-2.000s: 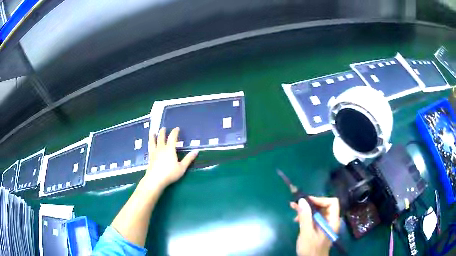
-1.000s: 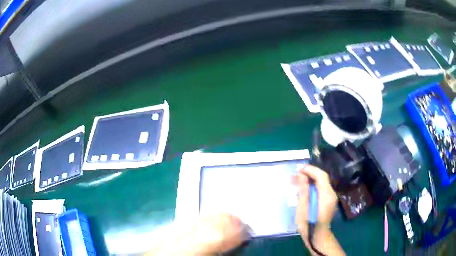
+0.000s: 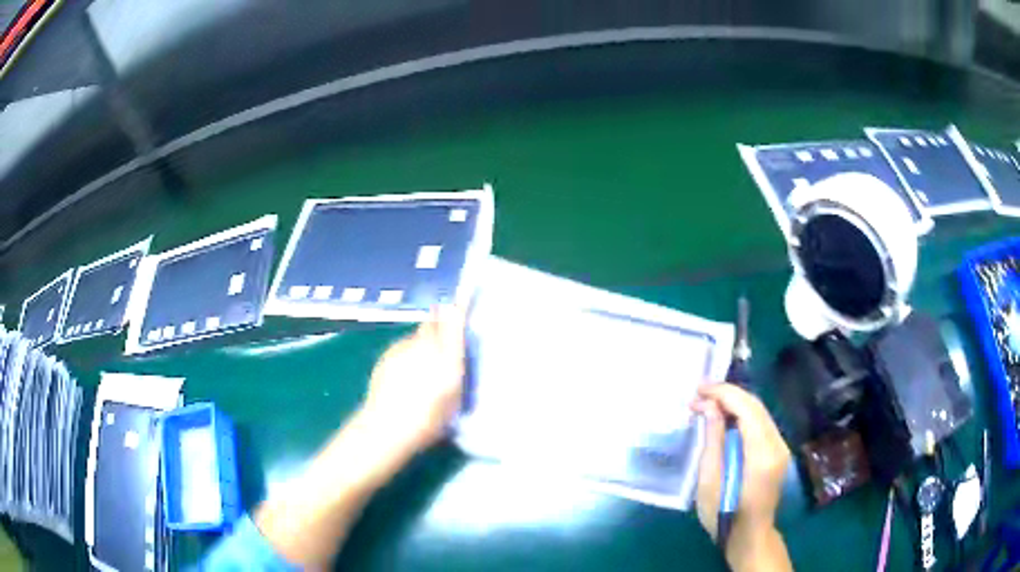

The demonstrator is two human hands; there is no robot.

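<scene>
A panel sheet [image 3: 582, 380] with a glaring white face and pale border is held tilted above the green bench. My left hand [image 3: 419, 374] grips its left edge. My right hand [image 3: 744, 447] holds its right edge with the fingertips and also holds the soldering iron [image 3: 733, 469], blue handle in the palm and dark tip pointing up and away. The fingers hide parts of both panel edges.
Dark-faced panels [image 3: 375, 251] lie in a row behind left, more [image 3: 822, 173] behind right. Stacked panels [image 3: 34, 430] and a blue bin [image 3: 201, 469] are at left. A white round head [image 3: 856, 263], black stand [image 3: 828, 391] and blue components tray [image 3: 995, 335] are at right.
The panel has gone from the rear row to the front, then been raised and tilted between my hands. My left hand has moved up to its left edge. The view has shifted.
</scene>
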